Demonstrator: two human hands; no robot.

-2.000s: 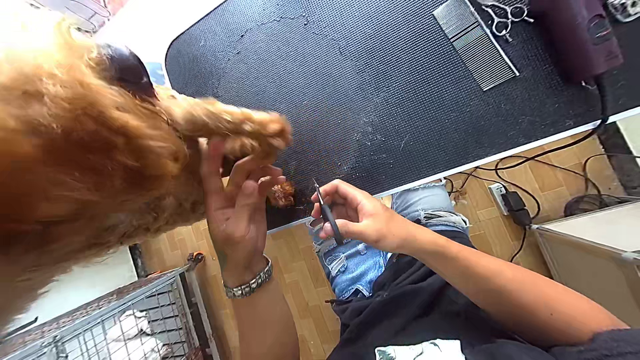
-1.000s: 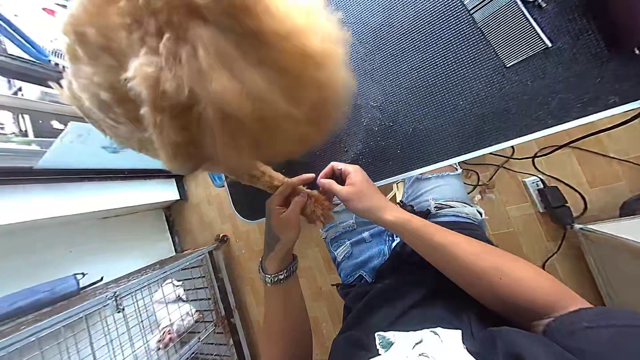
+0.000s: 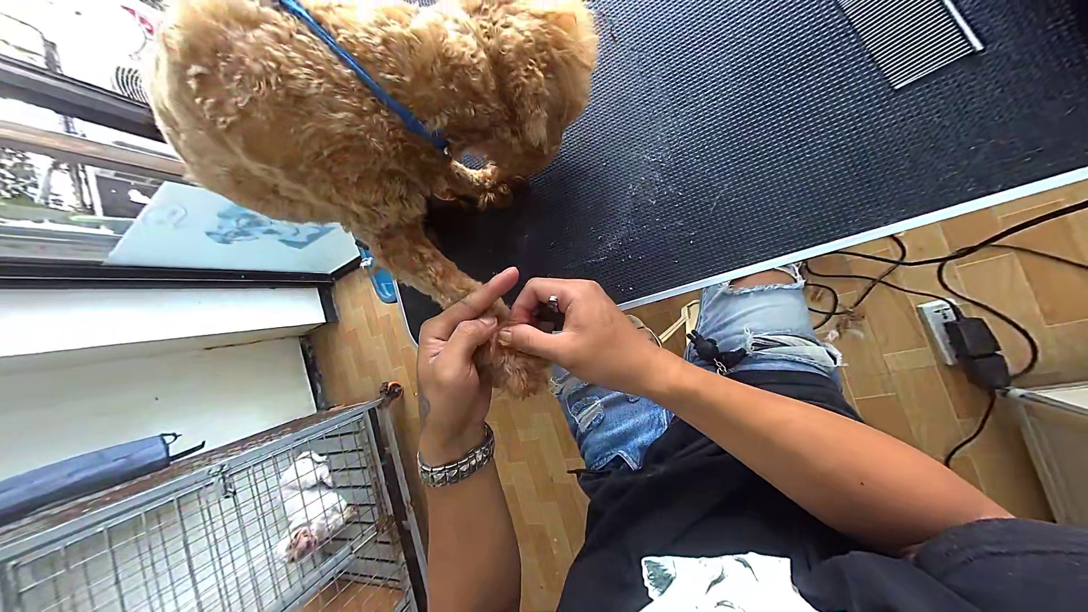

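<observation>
A curly golden-brown dog (image 3: 340,127) stands at the upper left on a black textured grooming table (image 3: 731,144), a blue strap (image 3: 365,78) across its body. One of its legs reaches down past the table's near edge to my hands. My left hand (image 3: 459,361), with a metal bracelet on the wrist, grips the lower leg and paw (image 3: 514,365) between thumb and fingers. My right hand (image 3: 578,327) touches the same paw from the right with thumb and fingertips. Inside its curled fingers a small dark tool (image 3: 553,304) shows in part; the rest is hidden.
A metal comb (image 3: 914,38) lies on the table at the upper right. Below left stands a wire cage (image 3: 212,518) with a white animal (image 3: 313,506) inside. Black cords and a power socket (image 3: 937,331) lie over the floor at right. A blue slipper (image 3: 382,280) is near the table's left corner.
The dog has turned, and its body has shifted from the left side. My left hand has taken hold of a leg. My right hand, apart from the dog two seconds ago, has moved onto the paw.
</observation>
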